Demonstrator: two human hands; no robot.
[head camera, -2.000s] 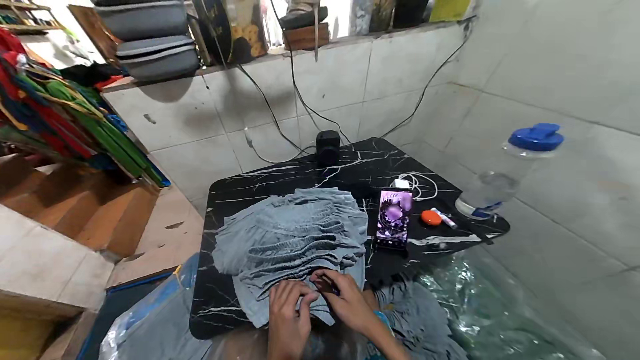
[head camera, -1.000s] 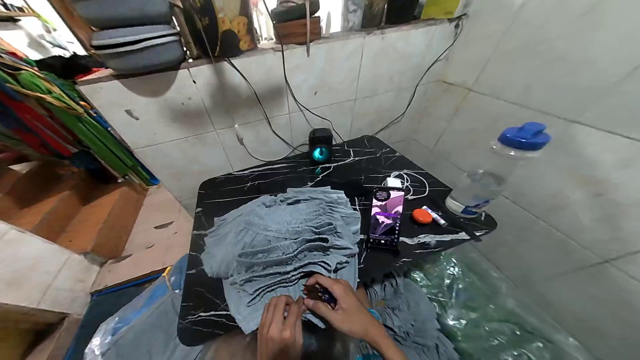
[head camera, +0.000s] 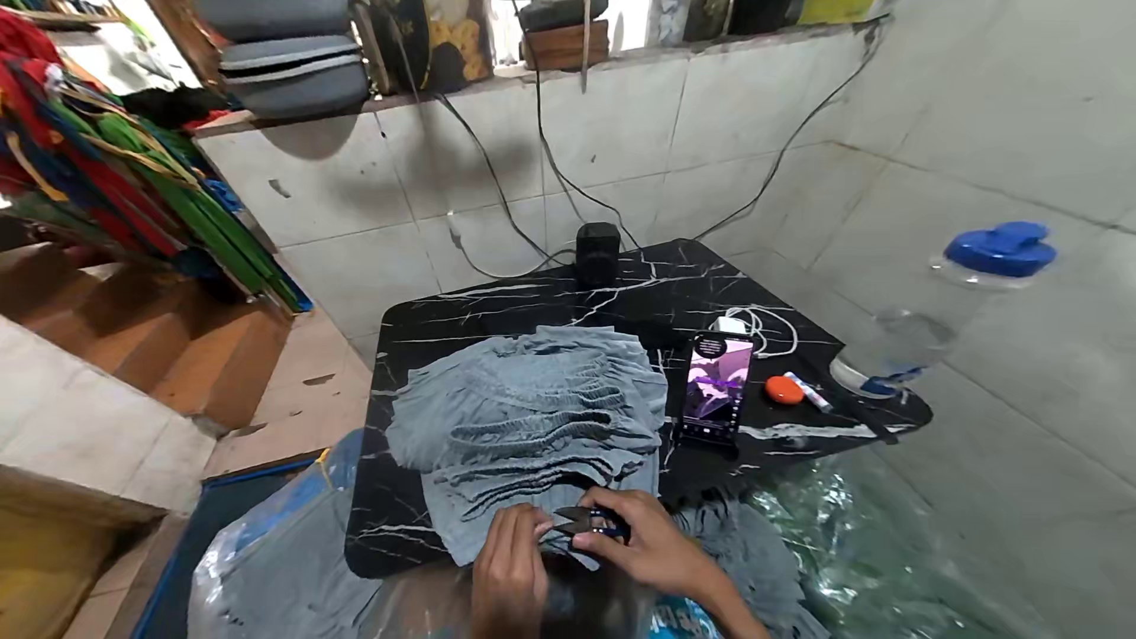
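Note:
Grey gathered fabric pieces lie in an overlapping pile on a black marble-patterned table. At the pile's near edge, my right hand grips small dark-handled thread snips, whose blades are apart and point left. The blade tips are close to the fingers of my left hand, which pinch the near edge of the grey cloth. What exactly lies between those fingertips is too small to tell.
A propped phone, an orange round object, a white charger and a blue-lidded plastic bottle stand to the right. A black device is at the back. Bagged grey fabric lies lower left, green plastic lower right.
The snips in my right hand now show their blades apart, pointing at my left fingers; a second ago they were mostly hidden in the hand. The fabric pile stays in place.

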